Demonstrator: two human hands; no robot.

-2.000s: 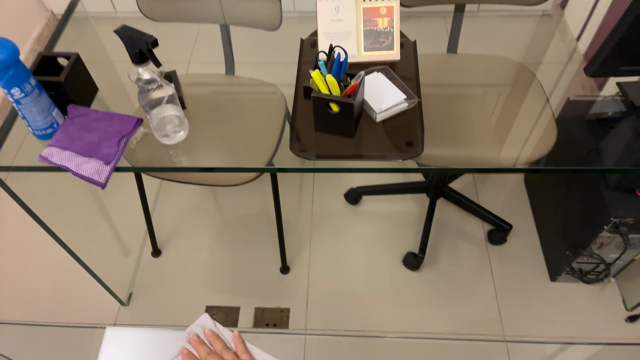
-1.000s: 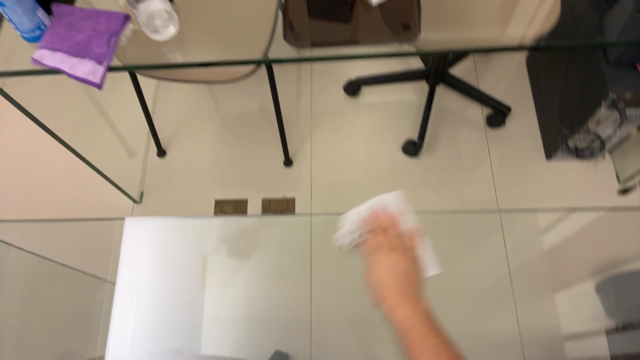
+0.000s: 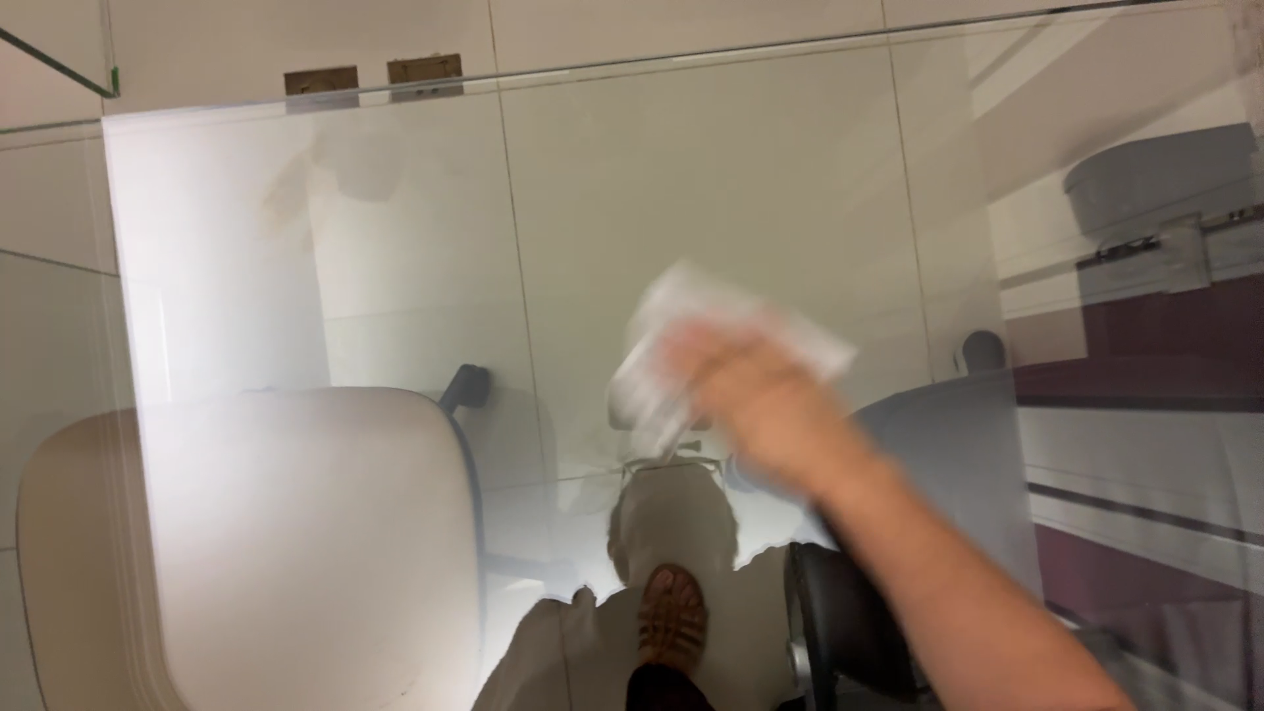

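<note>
My right hand (image 3: 760, 395), blurred by motion, presses a white cloth or paper wipe (image 3: 731, 341) on the clear glass tabletop (image 3: 691, 178). The wipe spreads out past the fingers, over the middle of the glass. The forearm comes in from the lower right. My left hand is out of view. Reflections lie across the glass, among them a bright white patch on the left and the outline of a head and shoulders.
Through the glass show a light chair seat (image 3: 316, 543) at lower left, a sandalled foot (image 3: 673, 612) and a dark rounded object (image 3: 849, 622). Two brown floor sockets (image 3: 425, 77) sit in the tiled floor beyond the glass edge.
The view has tilted far down toward the near glass. My right hand and the wipe have moved from the far left part of this glass, rightward, and now lie nearer its middle.
</note>
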